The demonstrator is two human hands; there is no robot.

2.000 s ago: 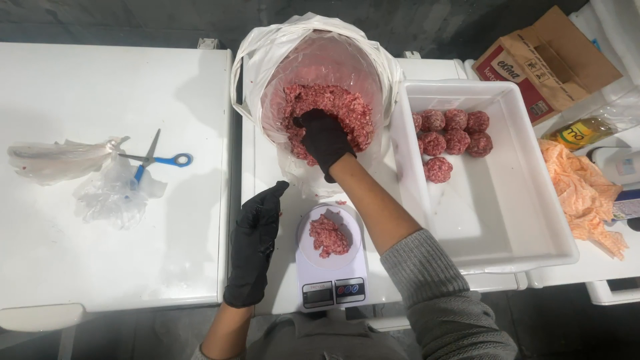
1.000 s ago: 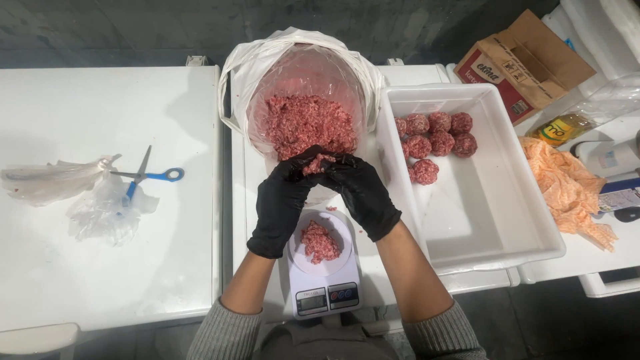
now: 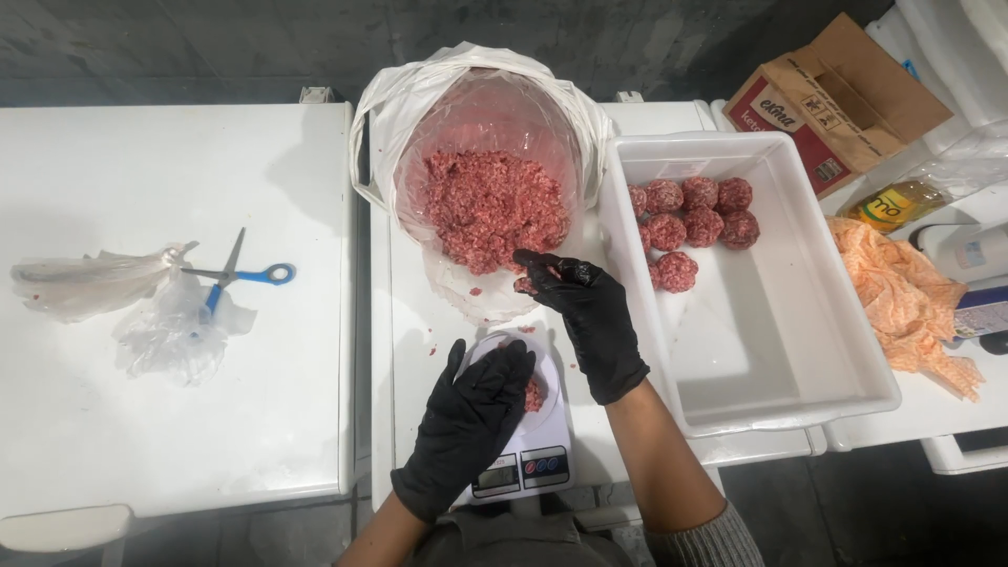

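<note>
Black gloves cover both hands. My left hand (image 3: 476, 417) is over the round plate of a white kitchen scale (image 3: 543, 441), palm partly down, hiding much of the ground meat (image 3: 534, 395) on it; whether it touches that meat cannot be told. My right hand (image 3: 587, 323) holds a small bit of ground meat (image 3: 526, 285) between thumb and fingers, just below the large mass of ground meat (image 3: 496, 209) in a clear plastic bag (image 3: 528, 102). Right of it, a white plastic tub (image 3: 846, 315) holds several meatballs (image 3: 701, 227) at its back left.
On the left white surface lie blue-handled scissors (image 3: 252, 276) and crumpled plastic bags (image 3: 94, 283). At right are an open cardboard box (image 3: 835, 102), an oil bottle (image 3: 902, 206) and an orange cloth (image 3: 890, 291). Meat crumbs lie around the scale.
My hands, together over the scale's back edge with meat a second ago, have parted. My left hand is now lower, over the plate; my right holds a small bit near the bag.
</note>
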